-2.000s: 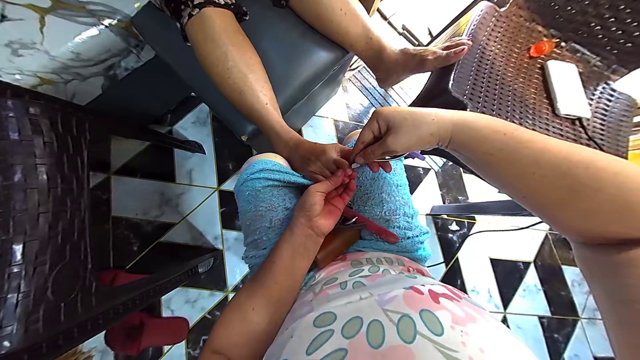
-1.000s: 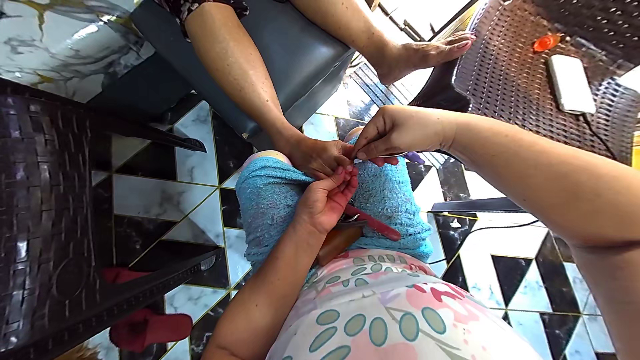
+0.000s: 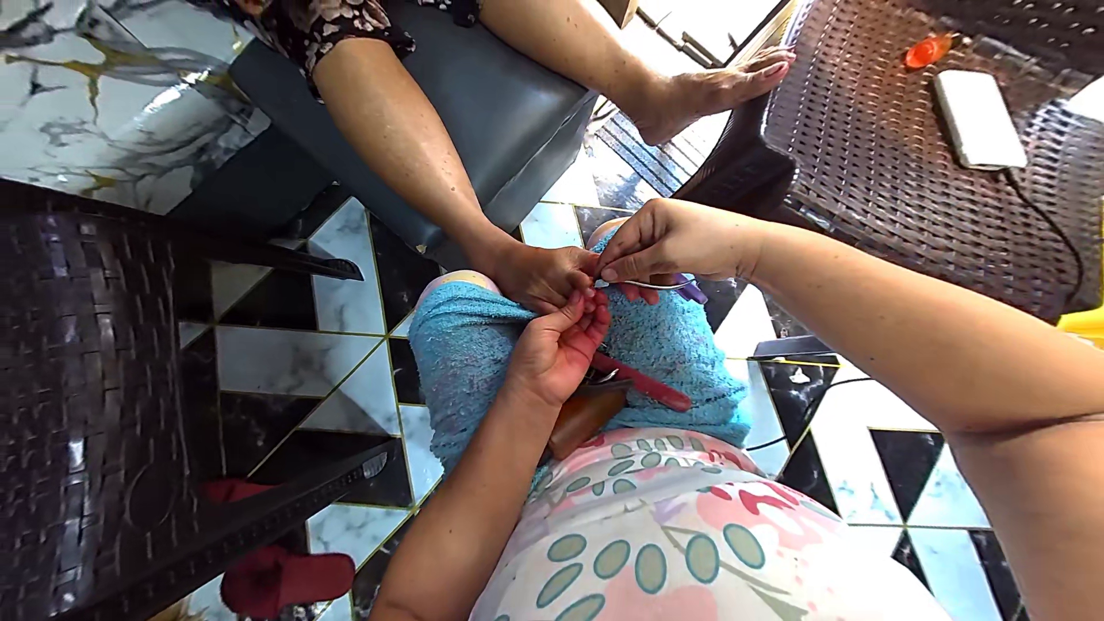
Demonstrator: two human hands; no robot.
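Another person's foot (image 3: 539,272) rests over my knees, on a blue towel (image 3: 470,349) spread across my lap. My left hand (image 3: 561,345) pinches one of its toes from below. In my right hand (image 3: 668,246), at the toes from the other side, is a thin metal tool (image 3: 651,285), its tip hidden by fingers and toes. A purple object (image 3: 692,291) shows beside that tool. Lower on the towel lie a red nail file (image 3: 647,382) and a brown case (image 3: 588,418) with metal tools partly in sight.
The person's other foot (image 3: 703,95) reaches the edge of a brown woven-pattern chair (image 3: 871,155), which bears a white power bank (image 3: 981,119) with a cable and a small orange item (image 3: 928,52). A grey padded seat (image 3: 483,112) stands ahead. Left are a dark chair (image 3: 86,371) and red slippers (image 3: 289,580).
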